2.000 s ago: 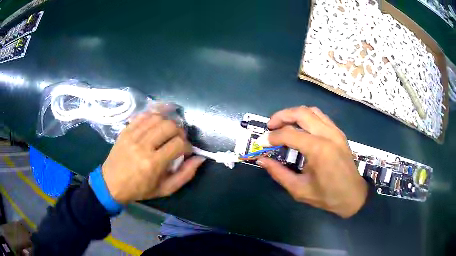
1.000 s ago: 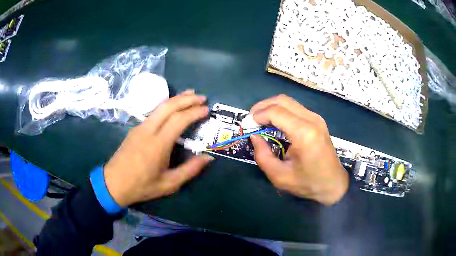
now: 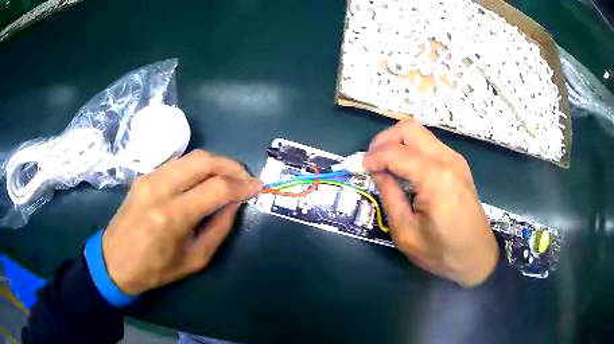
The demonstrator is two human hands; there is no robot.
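Note:
The power strip housing (image 3: 316,205) lies open on the dark green bench, its middle hidden under my right hand. Blue, yellow-green and red internal wires (image 3: 303,181) run over its left end. My left hand (image 3: 182,218) pinches the cord end at the housing's left end; its fingertips hide most of the cord there. My right hand (image 3: 431,201) holds a small white piece (image 3: 353,162) between finger and thumb above the housing, by the end of the blue wire. The circuit board with a yellow coil (image 3: 540,241) shows at the right end.
A cardboard box of loose white clips (image 3: 404,54) stands at the upper right, with a thin pale stick (image 3: 501,97) on the clips. A bagged cord coil (image 3: 74,158) with a round white plug (image 3: 159,134) lies at the left. Clear plastic lies beyond the box.
The housing, box and bagged cord sit further left in view. My left hand has closed its fingers at the cord end. The wires now stretch flatter across the housing.

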